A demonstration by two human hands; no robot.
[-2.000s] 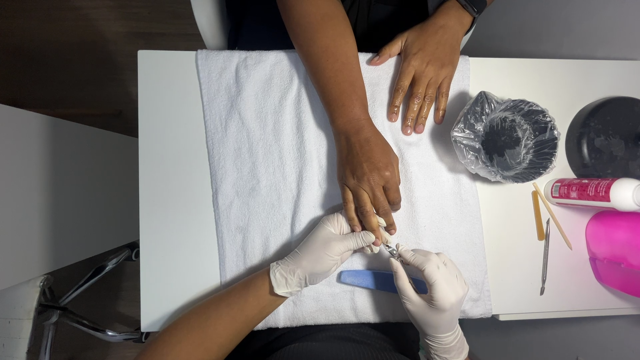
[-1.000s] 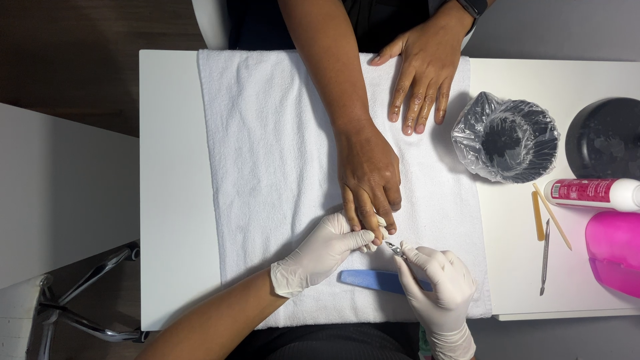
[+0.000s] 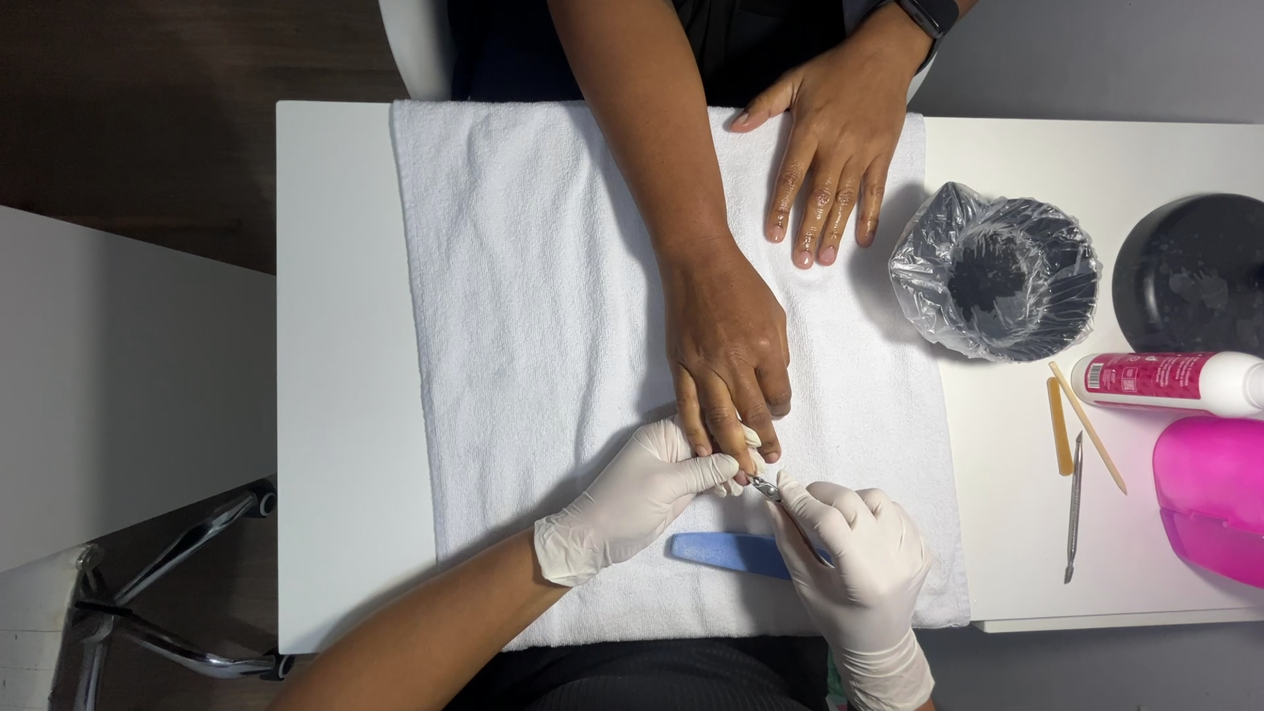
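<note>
My left hand (image 3: pixel 647 489), in a white glove, holds a fingertip of another person's hand (image 3: pixel 726 331) between thumb and fingers. In my gloved right hand (image 3: pixel 854 563) are metal cuticle nippers (image 3: pixel 765 488), their jaws at the nail of that held finger; the handles are mostly hidden by my palm. A blue nail file (image 3: pixel 731 553) lies on the white towel (image 3: pixel 523 346) below, partly under my right hand. The person's other hand (image 3: pixel 834 148) rests flat on the towel's upper right, its fingers looking wet.
Right of the towel stand a plastic-lined bowl (image 3: pixel 997 276), a black round object (image 3: pixel 1195 272), a white and pink bottle (image 3: pixel 1165 383) and a pink translucent object (image 3: pixel 1210 494). A wooden stick (image 3: pixel 1088 430), a yellow strip (image 3: pixel 1060 427) and a metal cuticle pusher (image 3: pixel 1074 509) lie beside them.
My right hand has shifted slightly, and the nippers' jaws, a little off the fingertip a second ago, are now at the nail. My left hand keeps its hold on the finger.
</note>
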